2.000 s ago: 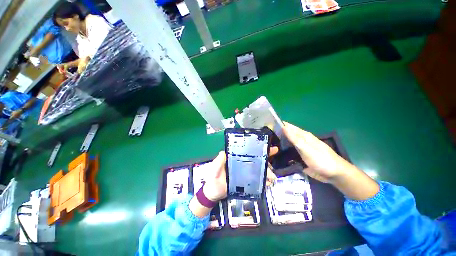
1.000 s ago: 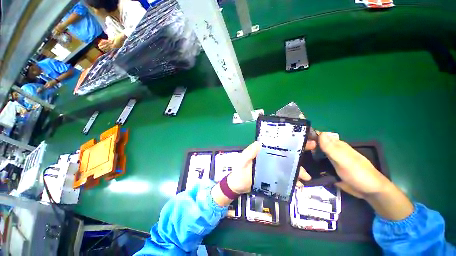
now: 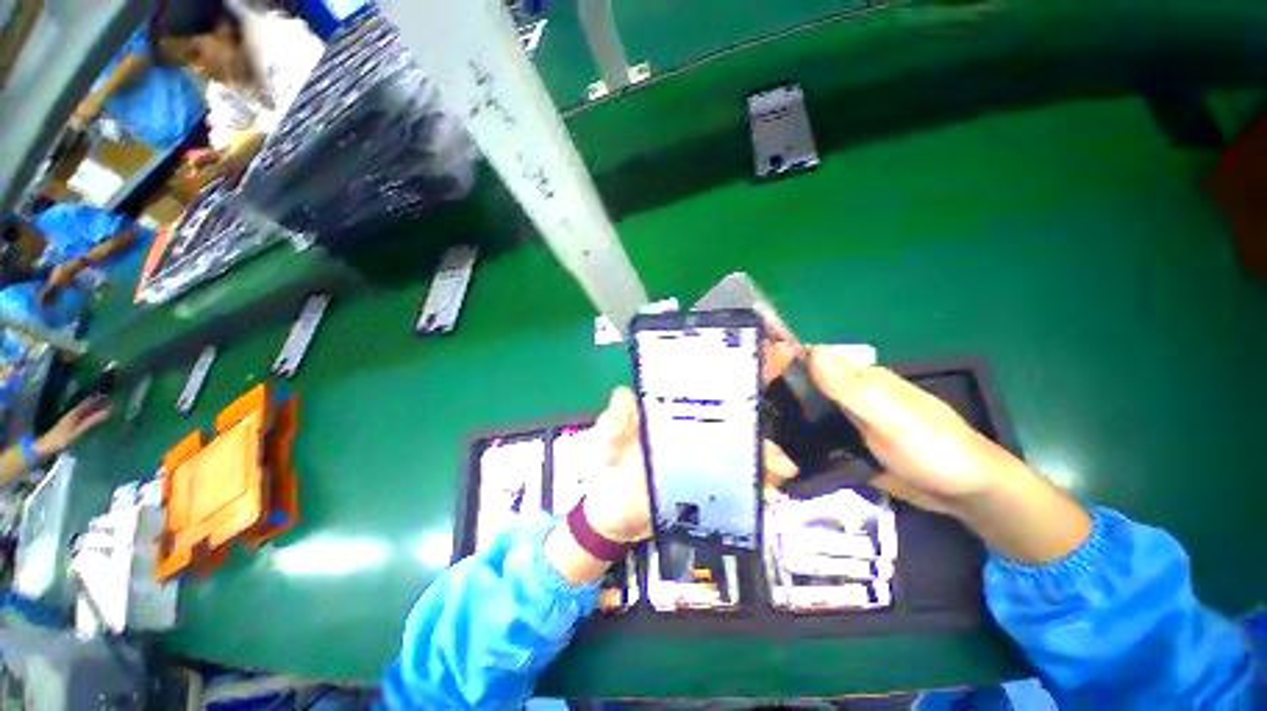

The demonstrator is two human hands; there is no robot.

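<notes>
My left hand (image 3: 614, 479), with a dark red wristband, holds a phone middle frame (image 3: 699, 431) upright, its silvery-white inside facing me and its rim black. My right hand (image 3: 896, 424) holds a screen (image 3: 736, 299) just behind and to the right of the frame; most of it is hidden by the frame and my fingers. The black tray (image 3: 959, 583) lies below my hands. It holds screens at the left (image 3: 510, 486), one with an orange-marked flex (image 3: 695, 576), and a stack of pale ones (image 3: 831, 551).
Several middle frames lie singly along the green bench (image 3: 1000, 236), one at the back (image 3: 782, 132). A pale metal post (image 3: 535, 174) rises in front. Orange fixtures (image 3: 229, 482) stand at the left. Black plastic-wrapped stock (image 3: 354, 160) is behind them, with people beyond.
The camera view has shifted. Both hands still hold the frame and the screen. The screen shows more behind the frame than one second ago. A person's hand has appeared at the far left.
</notes>
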